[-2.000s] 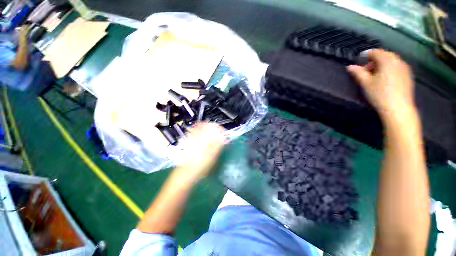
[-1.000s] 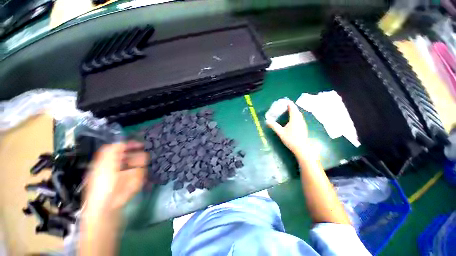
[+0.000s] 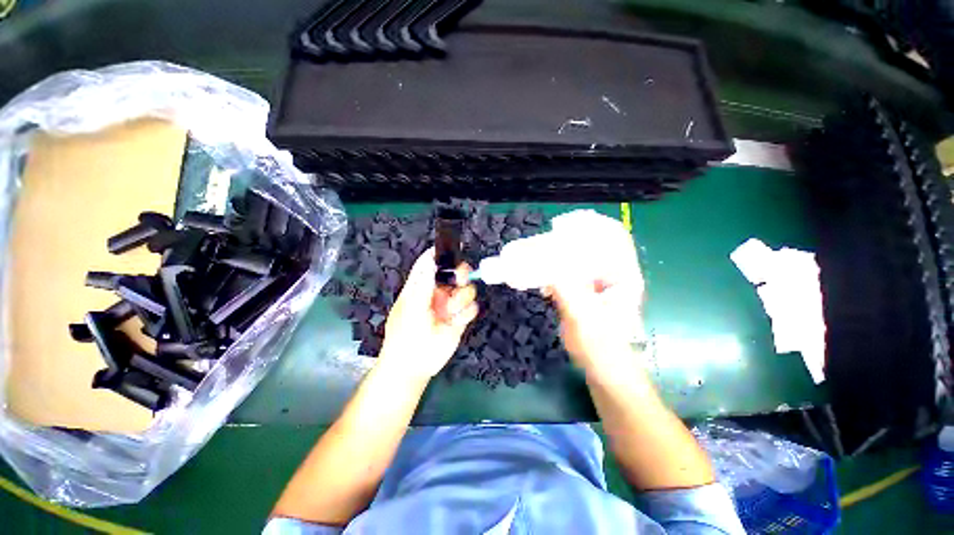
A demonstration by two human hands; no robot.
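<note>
My left hand (image 3: 427, 319) holds one glossy black plastic housing (image 3: 450, 235) upright over the heap of small dark-grey pads (image 3: 513, 350). My right hand (image 3: 596, 319) grips a white squeeze bottle (image 3: 586, 249), tilted on its side. Its thin nozzle points left and meets or nearly meets the lower part of the housing; whether it touches cannot be told. More black housings (image 3: 178, 298) lie loose in an open clear plastic bag (image 3: 78, 470) at the left, partly on a tan cardboard sheet (image 3: 89, 209).
A stack of black trays (image 3: 502, 99) stands beyond the heap, with several housings rowed at its top left. A white cloth (image 3: 787, 303) lies right. A tall black stack (image 3: 873, 251) stands far right. A blue basket (image 3: 790, 507) with clear film is below the bench's right edge.
The view has shifted. My left hand has come from the bag side to the middle and now holds a housing. My right hand has brought the bottle left to it, over the pads.
</note>
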